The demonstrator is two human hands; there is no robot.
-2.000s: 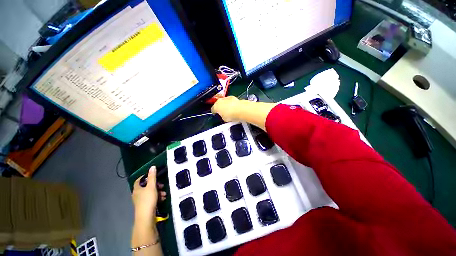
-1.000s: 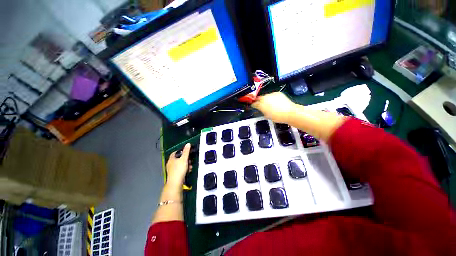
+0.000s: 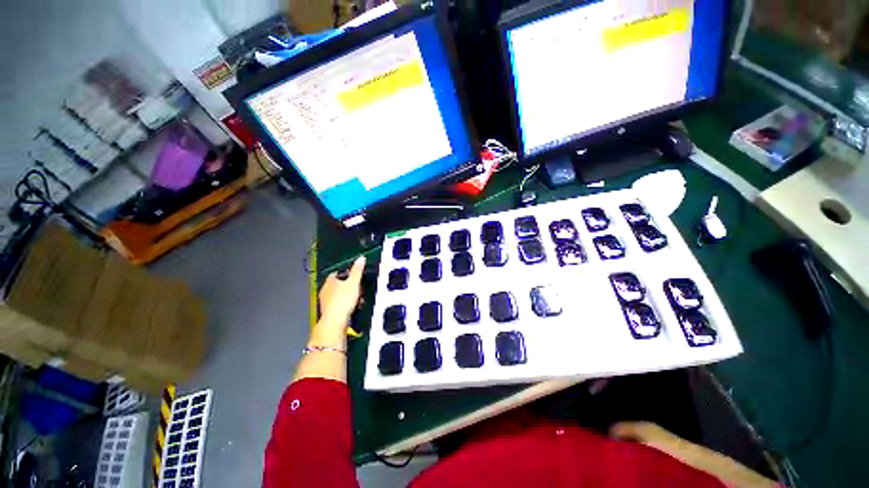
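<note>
The white tray [image 3: 586, 324] lies angled in front of the monitors. Plain black watch bodies [image 3: 466, 308] fill pockets at its left and middle; white-patterned ones [image 3: 641, 320] sit at its right. Some middle pockets hold none. My left hand [image 3: 341, 297] is beside the tray's left edge, its fingers around a small dark object [image 3: 344, 274] that is mostly hidden. My right hand [image 3: 634, 434] is low, below the tray's front edge, partly hidden in shadow and blurred. I cannot tell if it holds anything.
Left monitor [image 3: 357, 114] and right monitor [image 3: 610, 67] show yellow bars. A red item [image 3: 479, 177] lies between them. Right of the tray are a white cloth [image 3: 661, 190], a small watch-like unit [image 3: 712, 226] and a black scanner [image 3: 802, 276]. Cartons [image 3: 105, 305] stand at left.
My right hand has left the red item between the monitors and come back below the tray's front edge, uncovering the tray's right side. My left hand stays at the tray's left edge.
</note>
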